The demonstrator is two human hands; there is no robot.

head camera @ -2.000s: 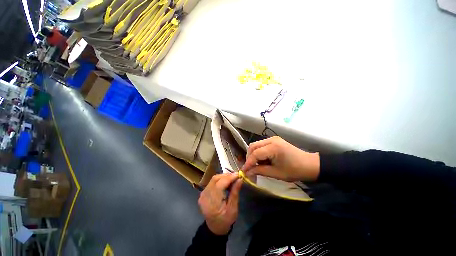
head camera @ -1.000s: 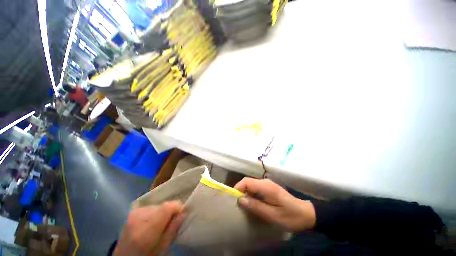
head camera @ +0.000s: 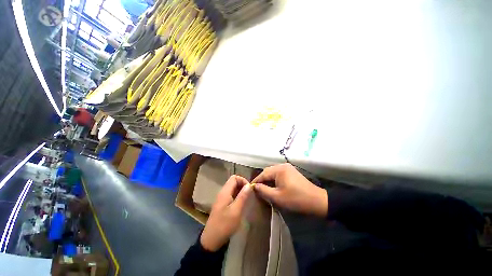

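Observation:
A beige fabric panel (head camera: 251, 245) hangs down from my two hands in front of the table edge, with its folded layers and a pale edge showing. My left hand (head camera: 225, 213) pinches its top corner between thumb and fingers. My right hand (head camera: 288, 188) pinches the same corner from the right, fingertips against the left ones. A bit of yellow shows between the fingertips. Small yellow pieces (head camera: 267, 117) lie loose on the white table. A pinkish tool (head camera: 289, 138) with a dark cord and a green tool (head camera: 311, 142) lie near the table's front edge.
Stacked panels with yellow edges (head camera: 171, 99) stand at the table's left end, with another grey stack (head camera: 243, 12) behind. Below the edge, an open carton (head camera: 187, 188) holds folded beige panels. Blue bins (head camera: 156, 167) stand on the floor beyond. A person in red (head camera: 82, 117) is far off.
The panel, spread with its yellow edge up a second ago, now hangs down lengthwise. My left hand has moved right and up to meet my right hand at one corner. The view has shifted.

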